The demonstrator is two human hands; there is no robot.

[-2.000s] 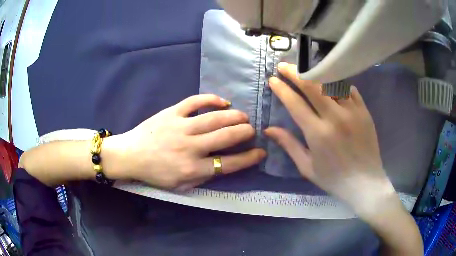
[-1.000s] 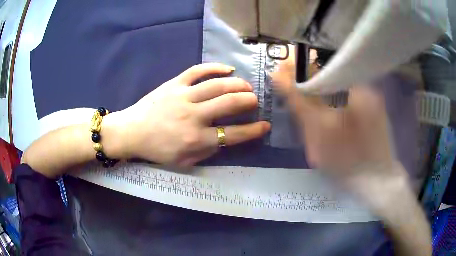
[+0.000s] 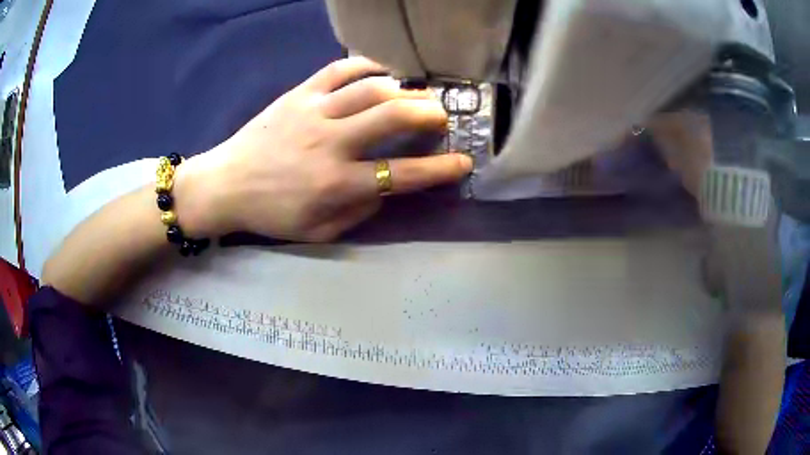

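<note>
The dark navy-purple garment panel [image 3: 222,89] lies on the white machine table. The grey pocket piece [image 3: 524,185] shows in part under the machine head. My left hand [image 3: 329,151] lies flat on the cloth, fingertips beside the presser foot [image 3: 461,98], fingers a little apart, holding nothing. A stitched strip [image 3: 467,133] runs down from the foot past my fingertip. My right hand [image 3: 697,164] is blurred and mostly hidden behind the machine head and the knob at the right, so its fingers cannot be made out.
The cream-white sewing machine head [image 3: 613,80] fills the upper right. A ribbed knob [image 3: 735,195] stands at the right. The table's front edge bears a printed ruler scale [image 3: 373,354]. Dark cloth [image 3: 400,422] hangs over the lap. A red item [image 3: 13,298] is at the left edge.
The panel and pocket piece have moved away from me under the head, baring more table in front. My left hand moved up with them. My right hand moved right, behind the machine.
</note>
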